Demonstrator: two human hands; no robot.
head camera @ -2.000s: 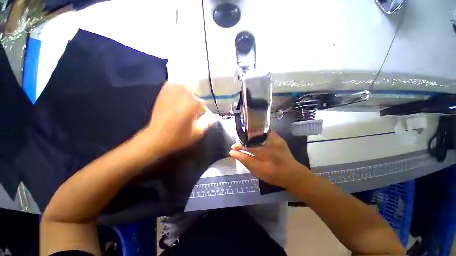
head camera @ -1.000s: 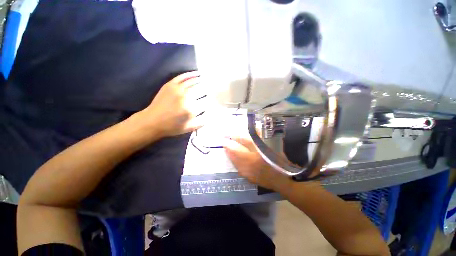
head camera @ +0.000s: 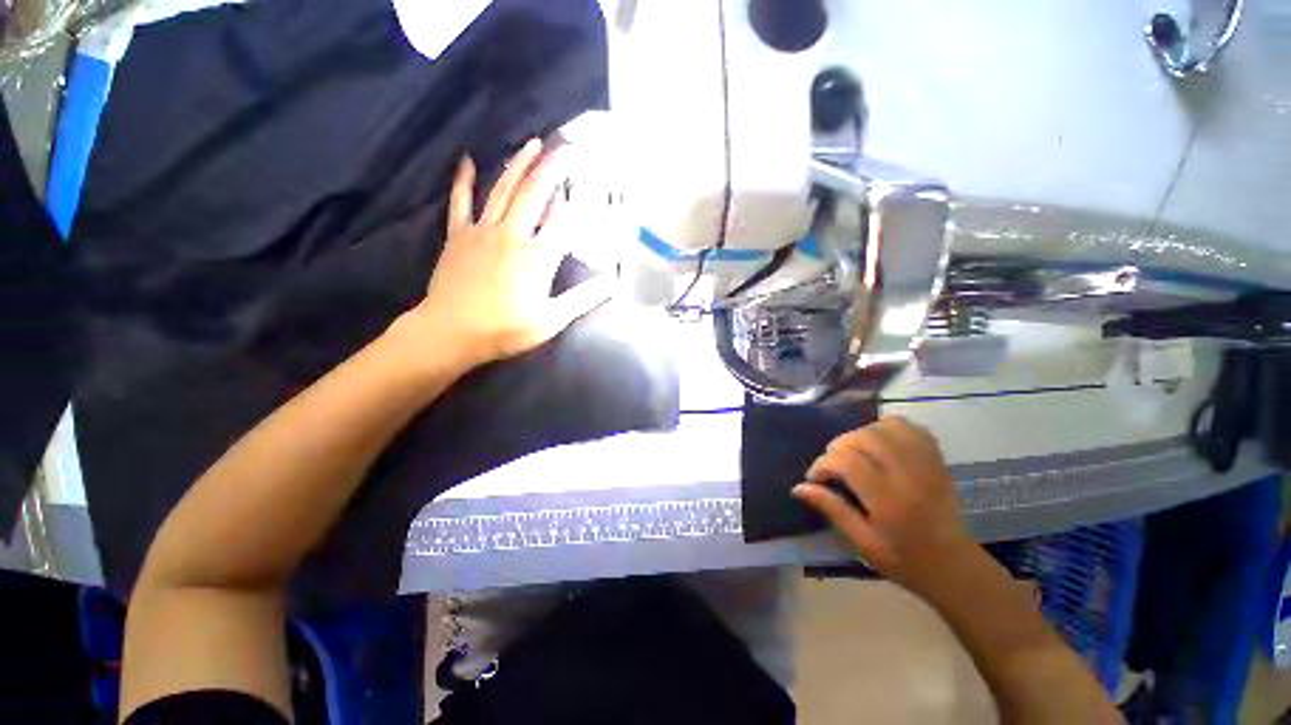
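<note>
A large dark cloth (head camera: 283, 213) lies left of the needle, its curved front edge showing the white bed. My left hand (head camera: 517, 276) lies flat on it, fingers spread, beside the brightly lit needle area. Glare hides the presser foot and needle. A small dark cut piece (head camera: 782, 460) lies right of the needle and reaches over the printed ruler. My right hand (head camera: 889, 496) is at its right edge, fingers curled and thumb close to them. Whether it pinches the piece cannot be told. The white machine head (head camera: 1019, 128) stands behind.
A shiny looped guard (head camera: 906, 269) juts from the machine head, between my hands. The ruler (head camera: 595, 521) runs along the front edge. Black-handled scissors (head camera: 1220, 425) and a small white lump (head camera: 1164, 366) are at the right. A blue basket (head camera: 1083, 574) is below the table.
My right hand has moved right, away from the needle, to the small dark piece. My left hand's fingers have spread on the cloth. The camera view has shifted.
</note>
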